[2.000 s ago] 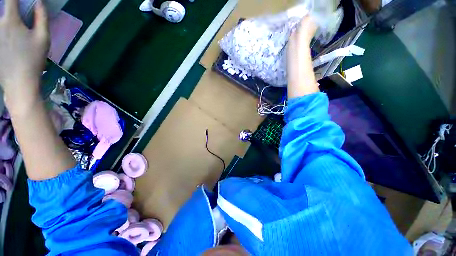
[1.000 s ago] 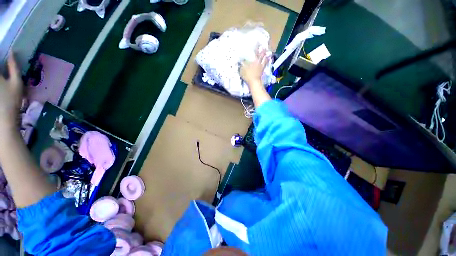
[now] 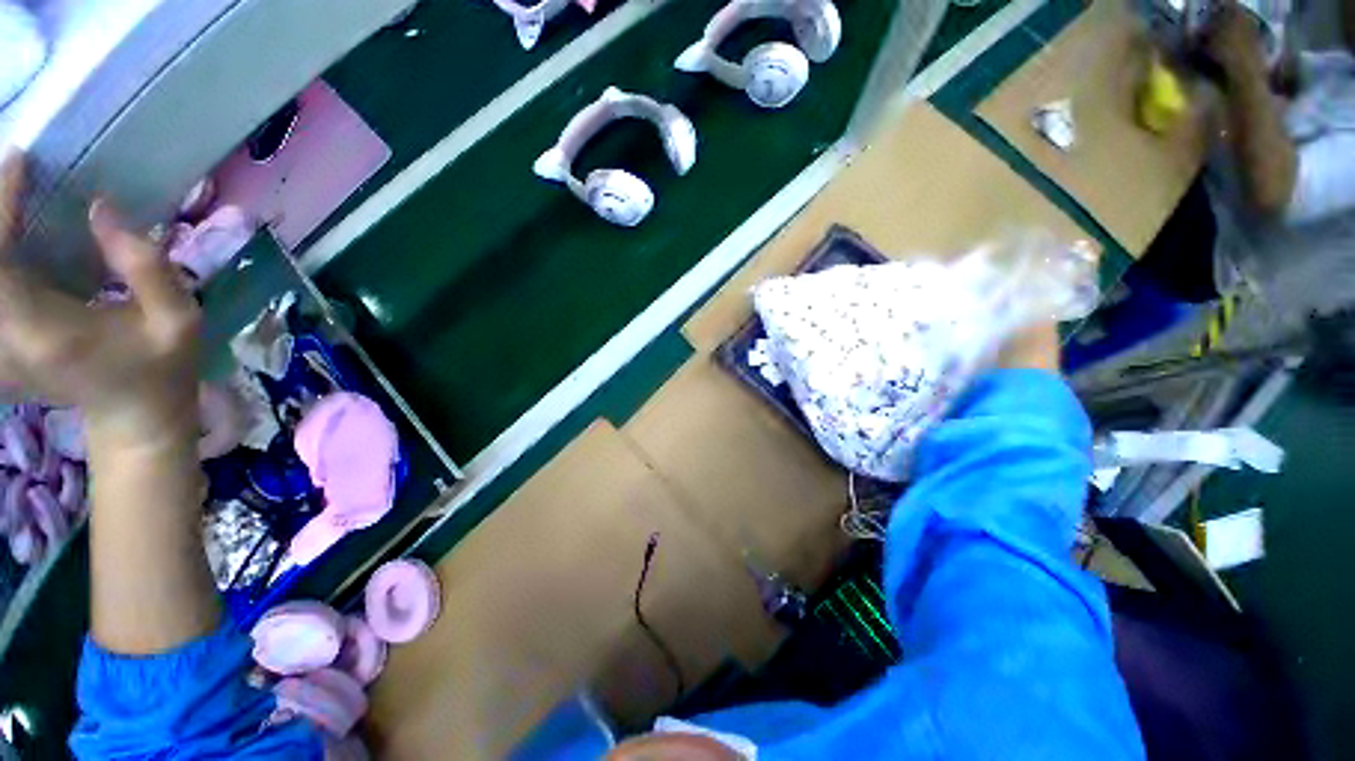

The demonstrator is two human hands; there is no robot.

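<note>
A clear bulging bag of small white parts [image 3: 877, 350] lies on the black tray [image 3: 773, 390]. My right hand [image 3: 1036, 339] is shut on the bag's gathered end, partly hidden by blurred plastic and my blue sleeve. My left hand [image 3: 112, 342] is raised at the far left beside the white shelf, fingers apart and holding nothing. A thin black cable [image 3: 645, 592] lies on the brown cardboard [image 3: 520, 572]. Pale pink ear cushions [image 3: 403, 601] are heaped at the lower left.
White cat-ear headphones [image 3: 615, 196] lie on the green conveyor. A blue bin [image 3: 364, 372] holds a pink piece. The white shelf [image 3: 193, 89] crosses the upper left. A backlit keyboard [image 3: 858, 617] is partly covered by my sleeve. Another person's arm [image 3: 1263, 141] is at upper right.
My right hand has moved from resting on the bag's face to gripping its end, which is now drawn out to the right. The view has shifted, showing more conveyor headphones and another person.
</note>
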